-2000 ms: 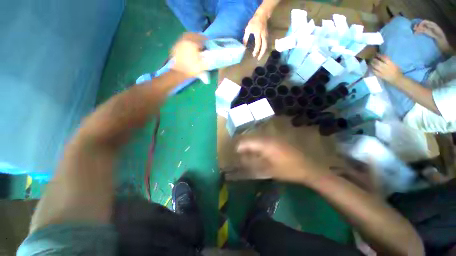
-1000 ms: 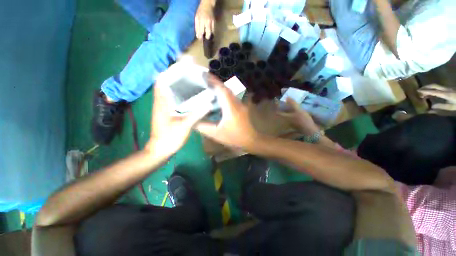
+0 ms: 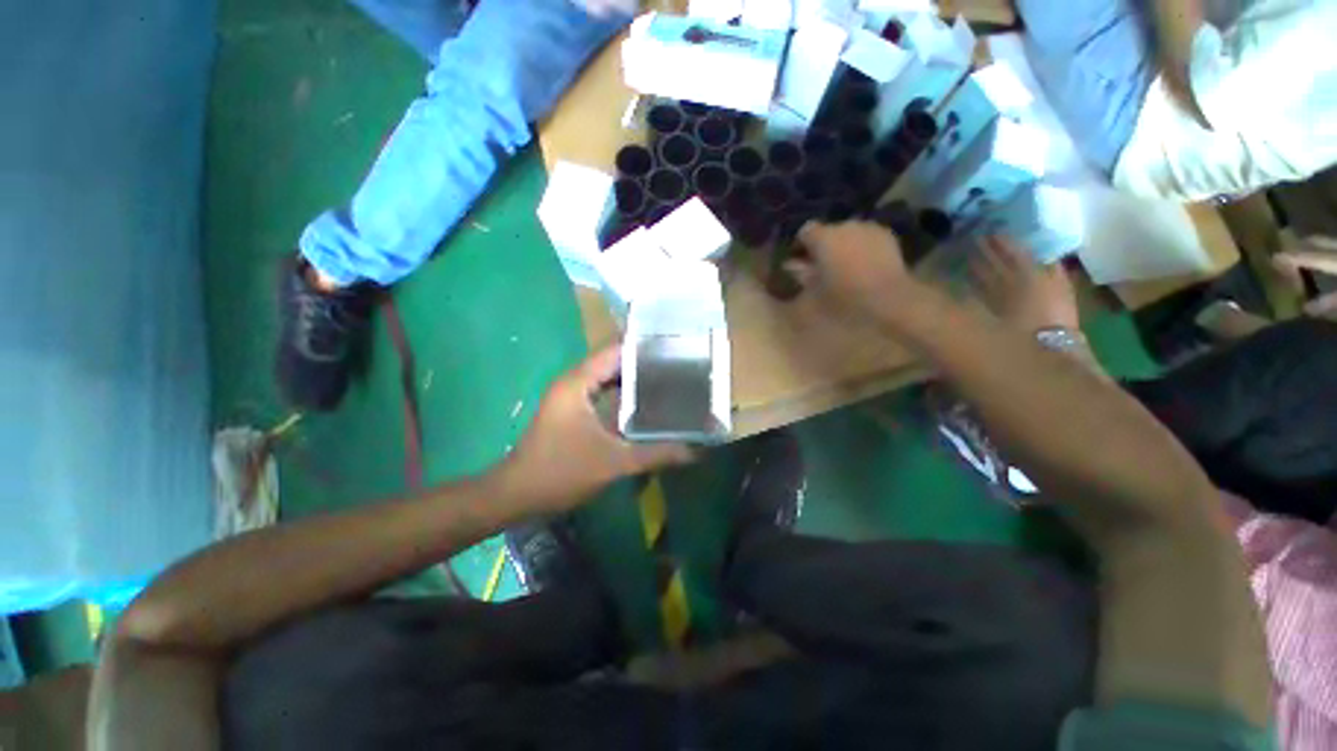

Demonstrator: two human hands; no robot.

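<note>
My left hand (image 3: 579,433) holds an open carton (image 3: 676,385) low in front of me. Its grey, hollow mouth faces me and a raised white flap stands at its far side. My right hand (image 3: 858,272) is at the near edge of the cluster of black tubes (image 3: 711,179), its fingertips down at a dark tube (image 3: 786,276). It is slightly blurred, and whether the fingers grip the tube cannot be told. The tubes stand close together with round open ends up.
White and pale blue cartons (image 3: 704,62) lie behind the tubes, with more at their right (image 3: 997,198) and left (image 3: 576,220). Brown cardboard (image 3: 829,367) lies under them. Another person's hand (image 3: 1026,286) is right of mine. A person's jeans leg (image 3: 425,176) is at upper left.
My hands were together on the carton; now my left hand alone holds it, lower and turned mouth toward me. My right hand has moved right and forward to the tubes.
</note>
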